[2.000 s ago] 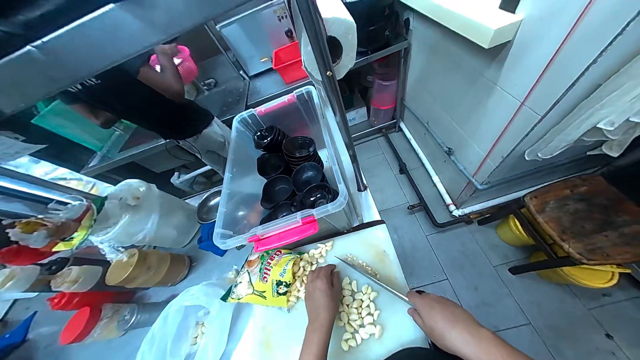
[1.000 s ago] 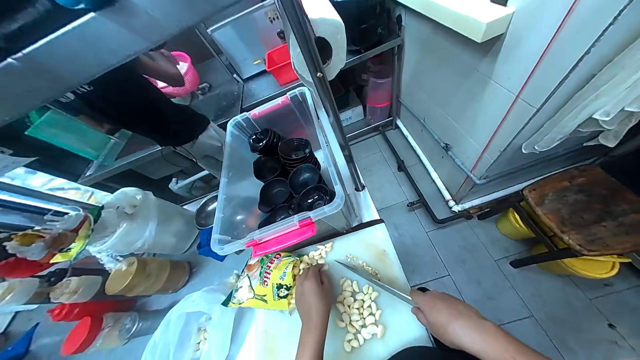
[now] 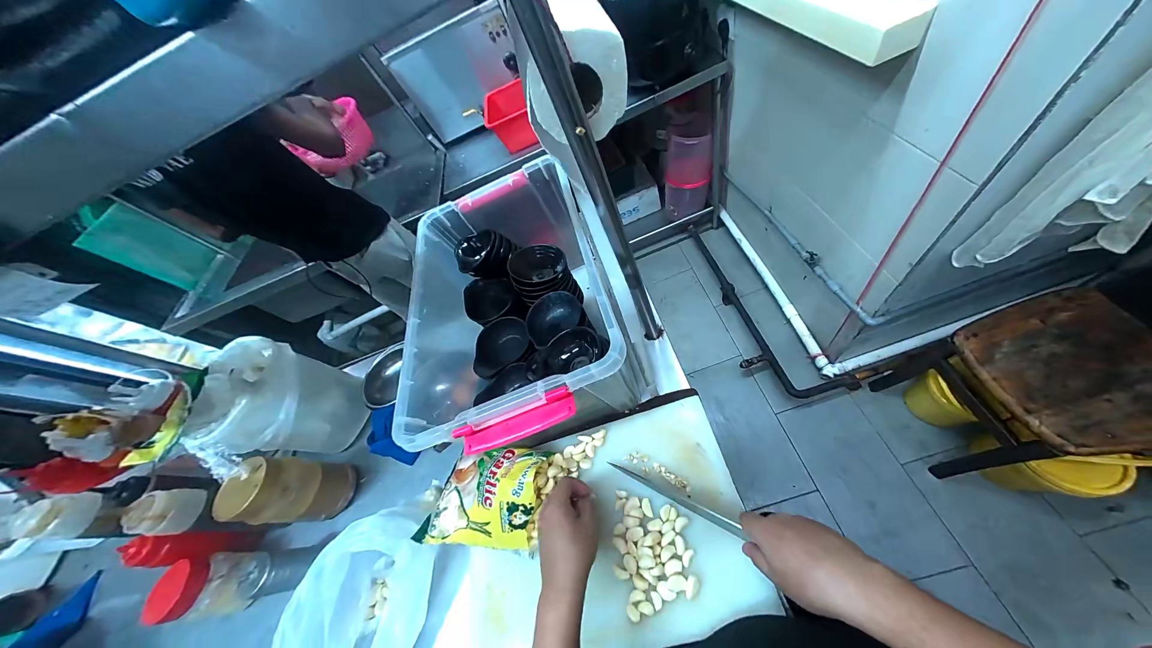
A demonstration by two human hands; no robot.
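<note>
My right hand grips the handle of a kitchen knife, its blade pointing up and left over a white cutting board. My left hand is at the mouth of a yellow garlic bag, beside garlic cloves spilling from it; whether the fingers hold a clove cannot be made out. A pile of peeled garlic cloves lies on the board between my hands. Small trimmed garlic bits lie just above the blade.
Past the board stands a clear plastic box holding black bowls. A white plastic bag, jars and a red-lidded jar are at the left. A person holds a pink basket behind. At right is a wooden-topped stool.
</note>
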